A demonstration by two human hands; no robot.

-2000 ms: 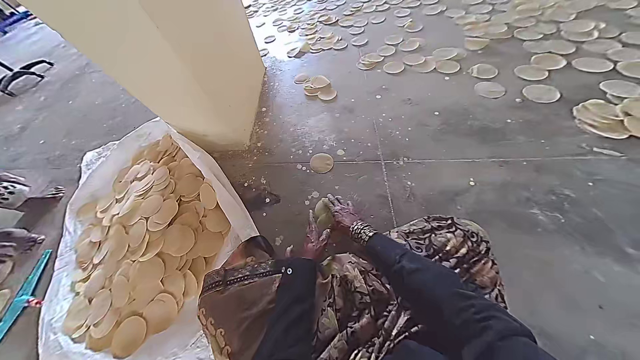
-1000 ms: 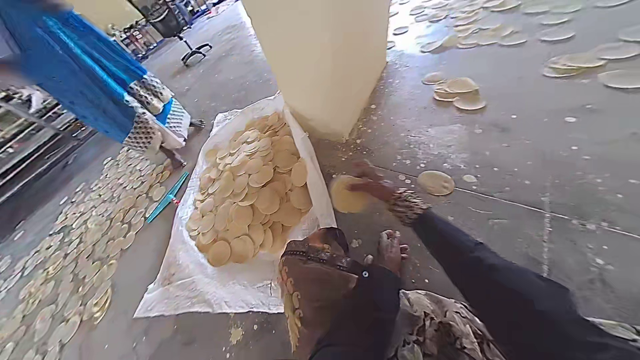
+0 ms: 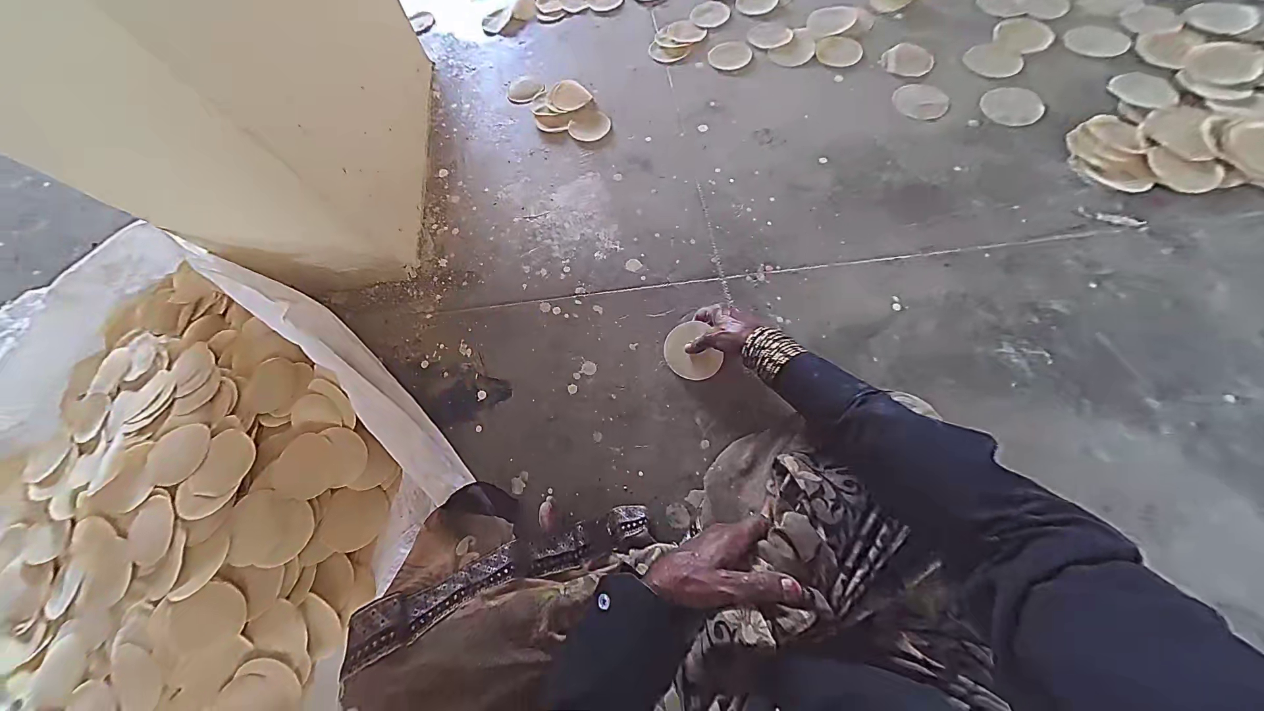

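Between the thumb and fingers of my right hand [image 3: 726, 331] is a thin round pale disc [image 3: 683, 354], held just above or on the grey floor; which of the two I cannot tell. Several bangles circle that wrist. My left hand [image 3: 726, 573] lies over the patterned cloth [image 3: 849, 523] on my lap, fingers apart, with nothing plainly held. To the left a large heap of similar discs [image 3: 217, 474] rests on a white plastic sheet [image 3: 420, 469], whose raised edge runs beside my clothing.
A cream pillar [image 3: 296, 128] stands at the upper left, behind the sheet. A small group of discs [image 3: 568, 111] lies on the floor near it. More discs [image 3: 829, 30] are spread along the top, with a pile [image 3: 1175, 148] at the right.
My right hand has moved away from the sheet's edge, where it held a disc a second ago. The disc lying alone on the floor no longer shows there. The view has swung right.
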